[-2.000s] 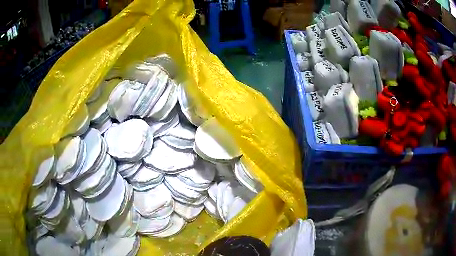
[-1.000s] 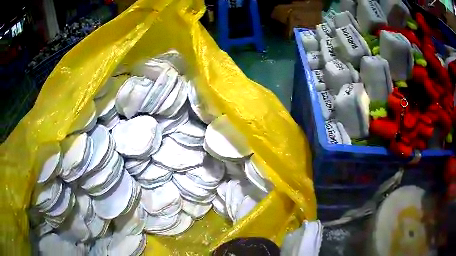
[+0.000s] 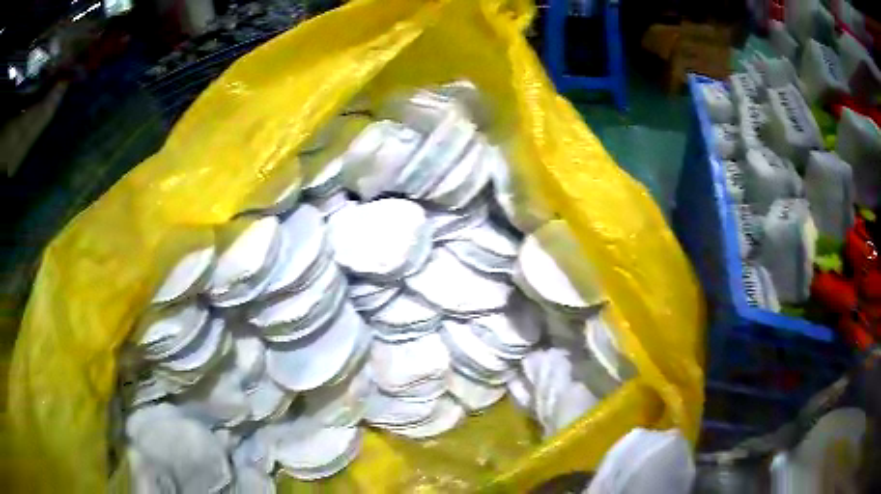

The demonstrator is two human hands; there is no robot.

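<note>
Round white fabric discs (image 3: 380,237) lie in overlapping loose stacks inside a wide-open yellow plastic bag (image 3: 116,236). A further small stack of white pieces (image 3: 645,465) stands at the bag's lower right edge and is cut off by the bottom of the picture. A sliver of a dark rounded thing shows beside it at the bottom edge; I cannot tell what it is. Neither of my hands is in view.
A blue crate (image 3: 710,222) on the right holds grey-white lettered plush blocks (image 3: 790,246) and red plush parts (image 3: 845,294). A blue stool (image 3: 587,53) and brown cartons (image 3: 700,50) stand behind. A blurred pale round object (image 3: 833,449) is at the lower right.
The view has swung left, so the bag, discs and crate all sit further right in the picture. The crate's right part has left the picture. The discs look unchanged.
</note>
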